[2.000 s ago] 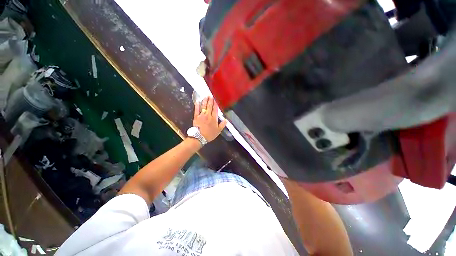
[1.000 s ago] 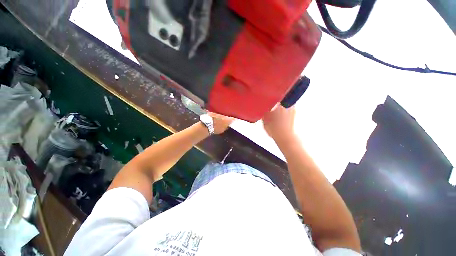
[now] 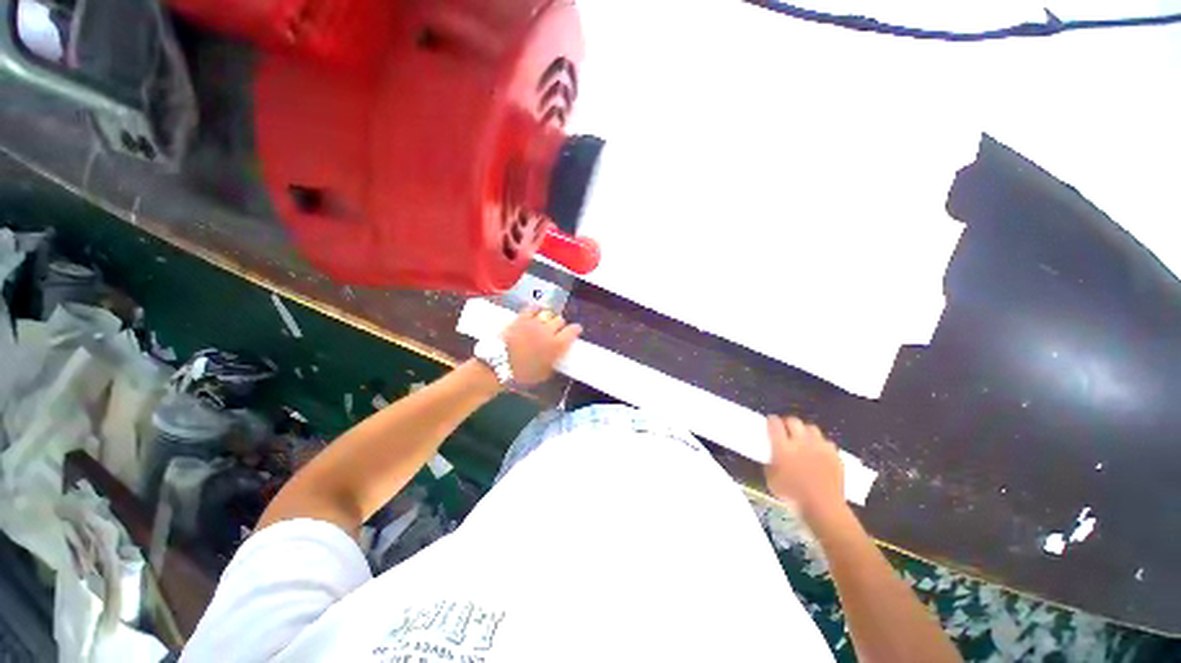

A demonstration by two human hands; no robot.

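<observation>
A long narrow white cut strip (image 3: 674, 399) lies along the near edge of the dark table, apart from the white fabric lay (image 3: 764, 207). My left hand (image 3: 536, 346), with a watch at the wrist, holds the strip near its left end. My right hand (image 3: 803, 466) holds it near its right end. The red and black cutting machine (image 3: 389, 156) stands at the upper left, just beyond my left hand. A corner of its grey base plate (image 3: 538, 292) shows under the motor. The blade is hidden.
The dark table (image 3: 1062, 376) shows at the right, with small white scraps (image 3: 1072, 531) on it. A black cable (image 3: 933, 31) crosses the lay at the top. Heaps of offcuts (image 3: 78, 402) lie below the table's edge at the left, with more bits at the lower right.
The machine has moved left in the view. My right hand has left the machine and moved right onto the strip. The strip now lies apart from the lay, held by both hands.
</observation>
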